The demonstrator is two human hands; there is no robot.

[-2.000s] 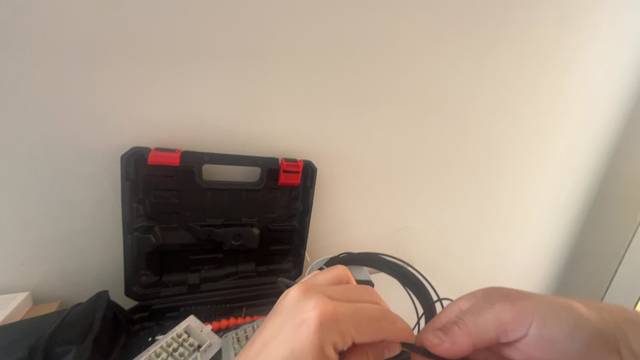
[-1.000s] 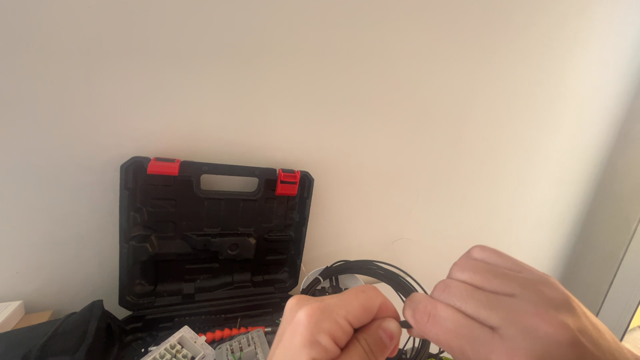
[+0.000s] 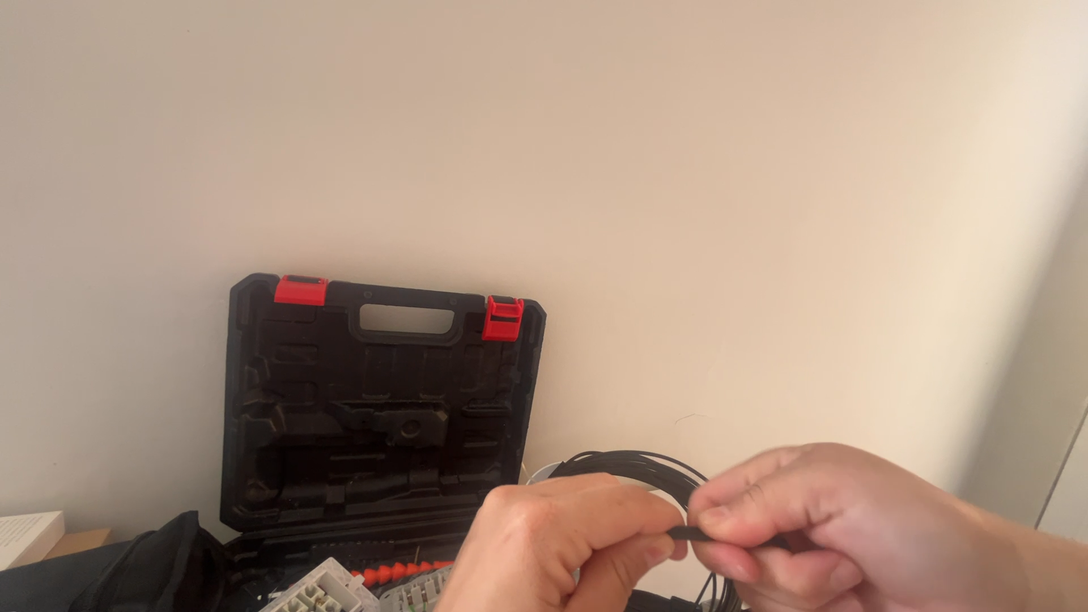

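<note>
Low in the view, right of the middle, my left hand [image 3: 565, 540] pinches a thin black cable [image 3: 690, 534] between thumb and fingers. My right hand [image 3: 816, 518] grips the same cable just to the right, with the fingertips of both hands close together. Behind them lies a coil of black cable [image 3: 633, 463], partly hidden by the hands. To the left a black plastic tool case [image 3: 382, 374] stands with its lid raised, showing two red latches [image 3: 503, 318] and a moulded interior.
In front of the case are a light grey compartment box [image 3: 327, 591], another grey organiser [image 3: 416, 591] and an orange flexible shaft [image 3: 399, 571]. A black fabric bag [image 3: 157, 565] and a white box [image 3: 30, 537] sit at the lower left. A pale wall [image 3: 595, 170] rises behind.
My hands have shifted a little, and the right hand has turned so that its thumb and fingertips show. More of the cable between the hands is visible than one second ago.
</note>
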